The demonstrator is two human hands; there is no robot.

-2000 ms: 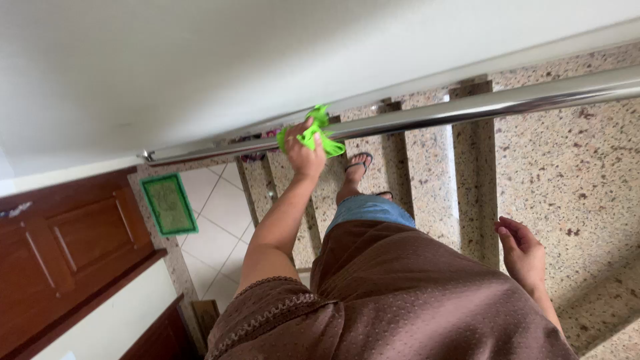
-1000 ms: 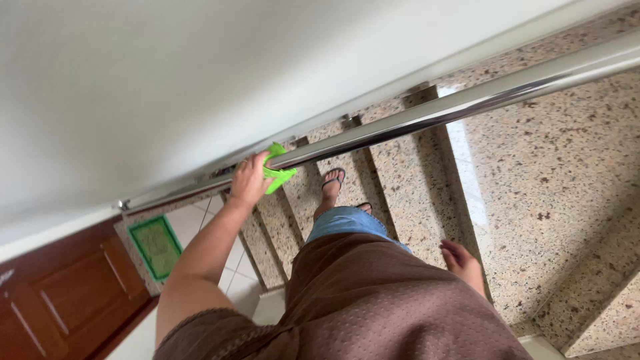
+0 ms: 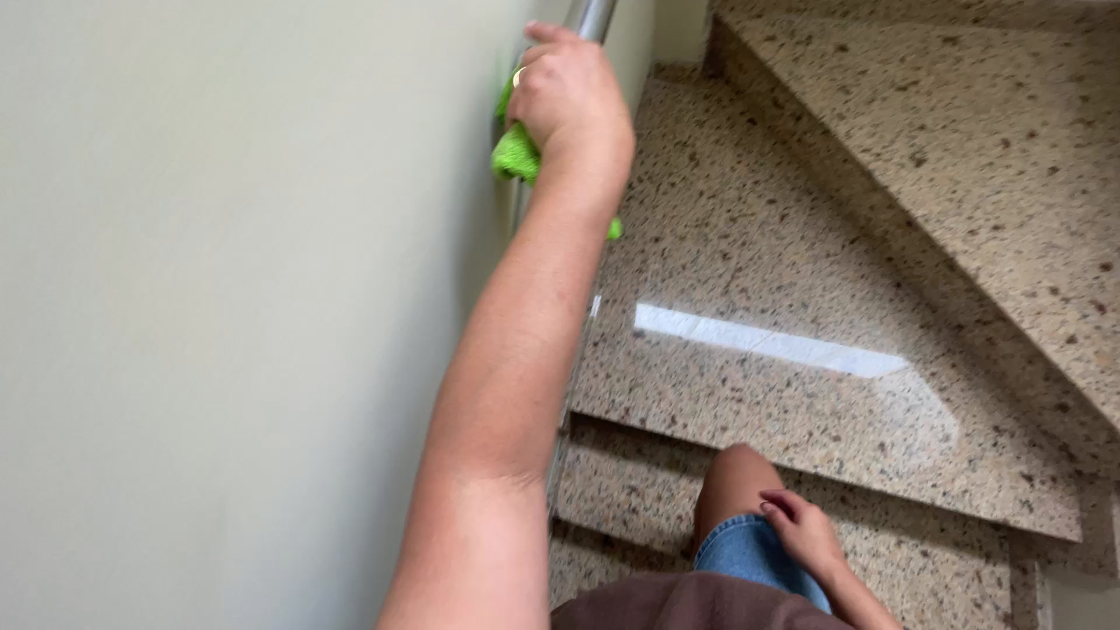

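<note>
My left hand (image 3: 573,92) reaches up along the wall and grips a bright green cloth (image 3: 518,156) against the metal handrail (image 3: 597,17). Parts of the cloth stick out on both sides of my wrist and forearm. My palm and most of the wrapped rail are hidden behind the hand. Low in the view, my right hand (image 3: 803,529) hangs beside my denim shorts (image 3: 754,556), its fingers loosely curled with nothing seen in them.
A plain pale wall (image 3: 236,289) fills the left side. Speckled stone stairs (image 3: 744,254) lie to the right of the rail, with a raised wedge-shaped step (image 3: 980,149) at the upper right. My bare knee (image 3: 739,481) is above the lower steps.
The view has turned strongly, from the stairs and the brown door to the wedge-shaped steps. My left hand is on another stretch of the rail, still with the green cloth.
</note>
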